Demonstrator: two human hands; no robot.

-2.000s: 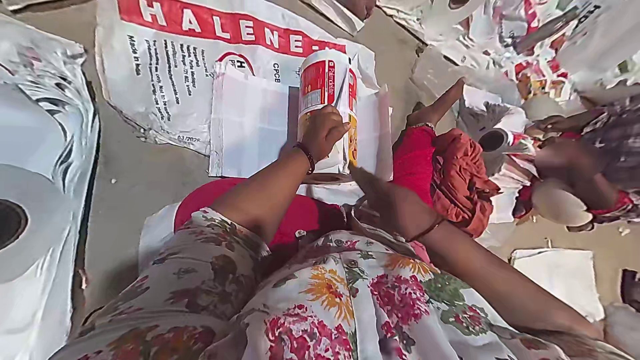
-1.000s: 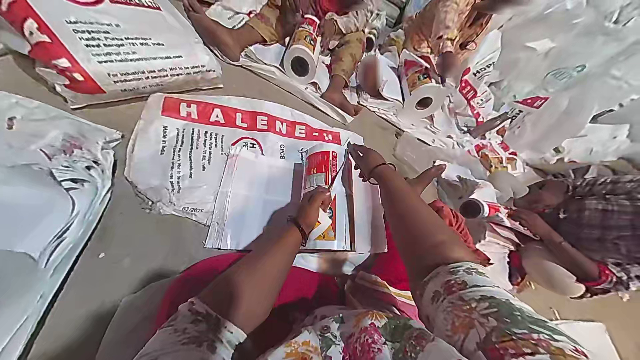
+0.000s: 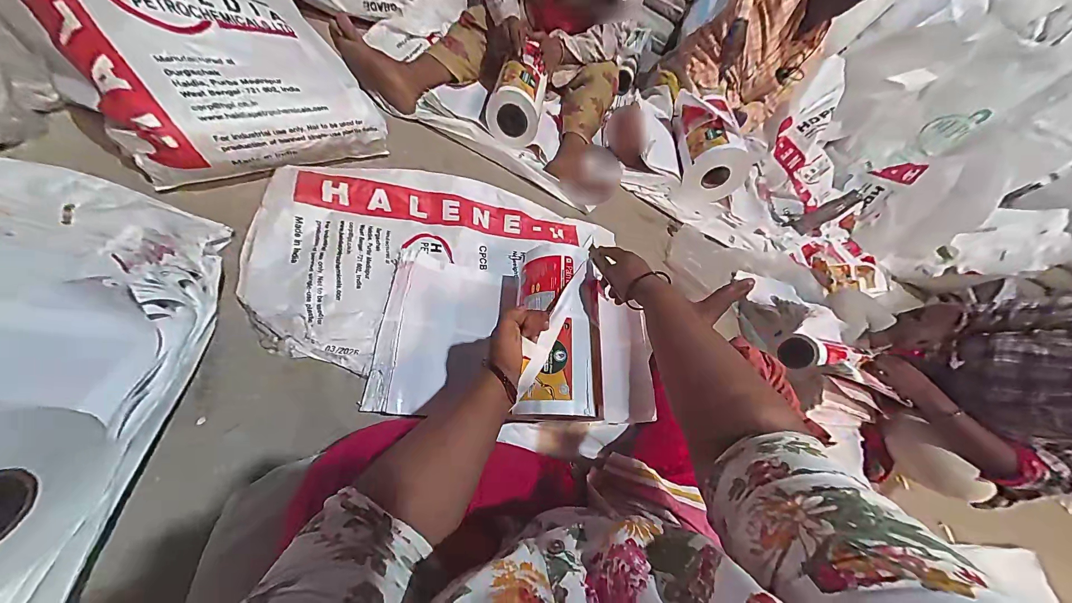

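Observation:
A printed red, white and yellow film roll lies on white sheets, which rest over a printed woven sack. A narrow white strip slants across the roll's print. My left hand is closed on film at the roll's left side, with the strip's lower part beside its fingers. At the far right corner of the roll, my right hand pinches the strip's upper end. The fingertips partly hide what each hand grips.
Another printed sack lies at the back left; plastic-covered rolls are at the left edge. People sit opposite and at right, with printed rolls near their legs. Loose plastic sheeting is heaped at the back right.
My right hand has moved from near my lap to the roll's far right corner. The white strip now slants across the print between my hands. The view has shifted, showing more of the people opposite.

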